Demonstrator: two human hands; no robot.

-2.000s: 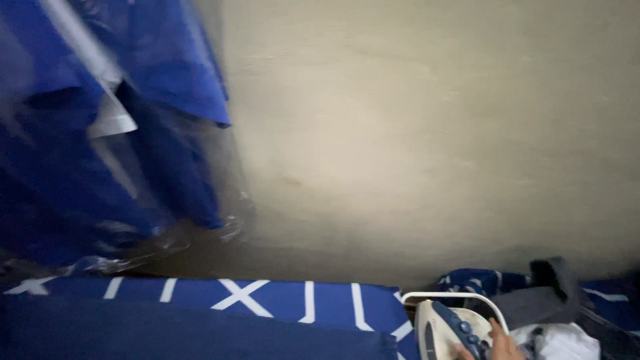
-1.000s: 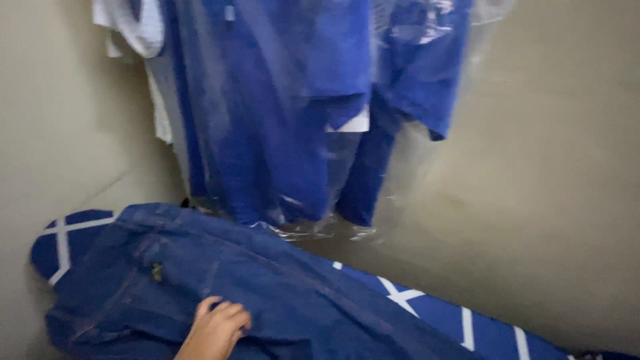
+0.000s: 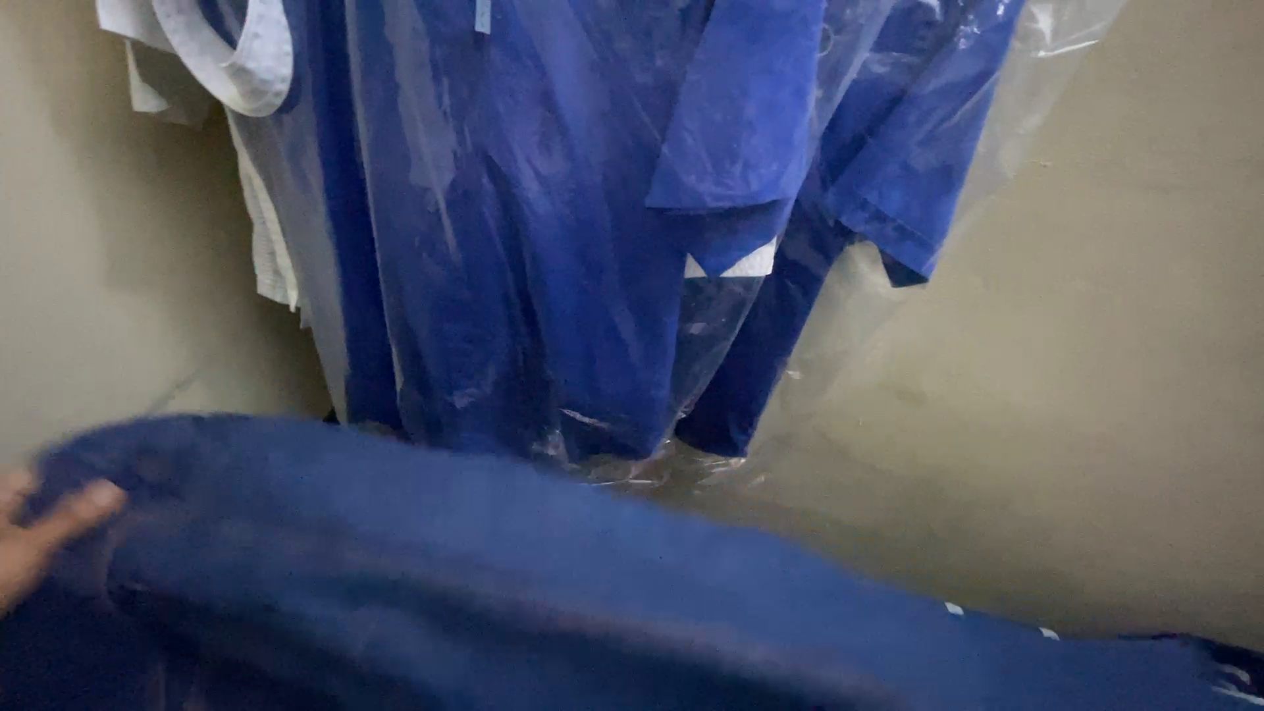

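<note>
A dark blue garment (image 3: 513,553), blurred by motion, lies over the ironing board along the bottom of the view and covers nearly all of it. At the far left edge is my left hand (image 3: 49,533), cut off by the frame and blurred, its fingers spread at the garment's left end. Whether the fingers pinch the cloth cannot be told. My right hand is out of view. Small white marks of the board's patterned cover (image 3: 1049,633) show at the lower right.
Blue clothes (image 3: 592,197) in clear plastic covers hang behind the board, their lower ends just above it. A white garment (image 3: 262,59) hangs at the upper left. Plain walls (image 3: 1106,395) stand behind and at the left.
The garment has been spread farther over the board, hiding the patterned end that showed a second ago. The view has swung left since the first frame, where a hand was at a clothes iron.
</note>
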